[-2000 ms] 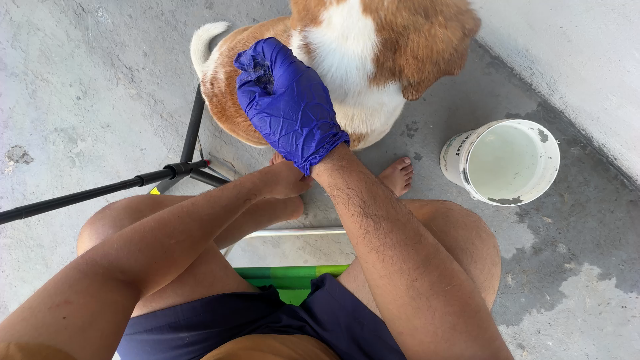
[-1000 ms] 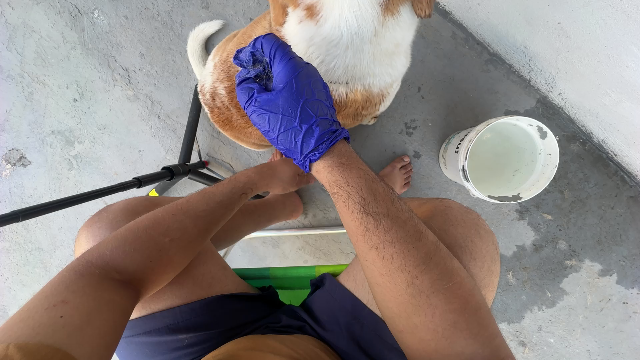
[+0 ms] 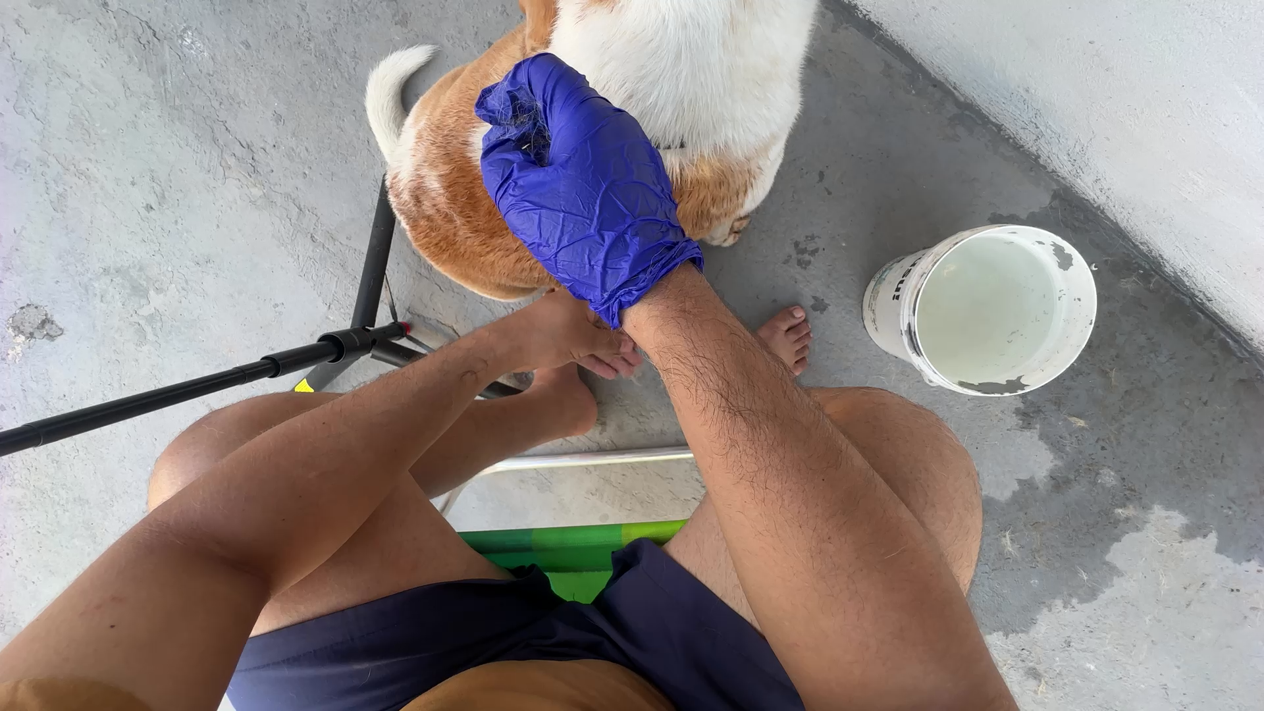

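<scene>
My right hand (image 3: 592, 188) wears a blue nitrile glove and is held over the back and side of a brown-and-white dog (image 3: 681, 79). Its fingers look curled together, with loose dark hair stuck to the glove at the fingertips; whether anything is inside the curl is hidden. Beneath the right wrist, near the glove's cuff, is my bare left hand (image 3: 583, 336), its fingers partly hidden by the right forearm. Whether it touches the glove cannot be told. The dog sits on the floor, its head out of view.
A white plastic bucket (image 3: 913, 326) of cloudy water stands on the right, near a pale wall (image 3: 1116, 109). Black tripod legs (image 3: 197, 385) reach in from the left, close to the dog's rear. I sit on a green seat (image 3: 563, 543) with a pale metal bar in front.
The dog's head, low over its back two seconds ago, has gone up out of view, and more white fur shows. My gloved hand has barely moved. The left hand's fingers have spread out under the wrist.
</scene>
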